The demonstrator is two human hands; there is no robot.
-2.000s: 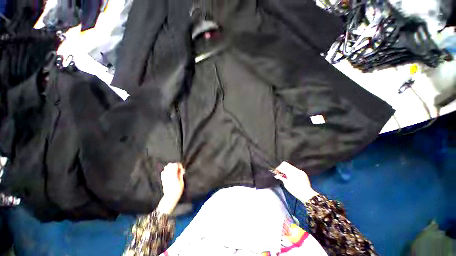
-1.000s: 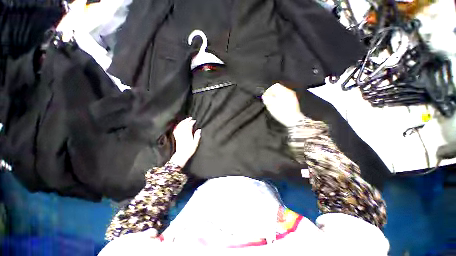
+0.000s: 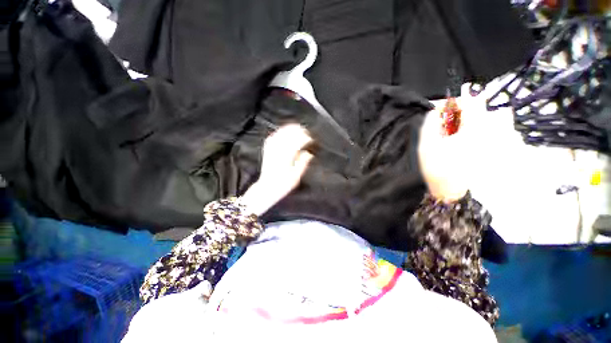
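A black jacket lies partly opened on the table, its cloth bunched. A pale hanger sits at its collar, hook up. My left hand has its fingers curled on the jacket cloth just below the hanger. My right hand is at the jacket's right side, washed out by glare. It holds a small red tool with a faint metallic tip, probably thread snips. Its fingers are hard to make out.
Another black jacket lies spread behind. Dark garments are heaped at the left. Tangled black hangers lie at the right on the white tabletop. A blue wire crate shows below left.
The pale hanger has come clear of the collar more. My left hand has moved right and up onto the cloth below it. My right hand has moved right, and the red tool now shows.
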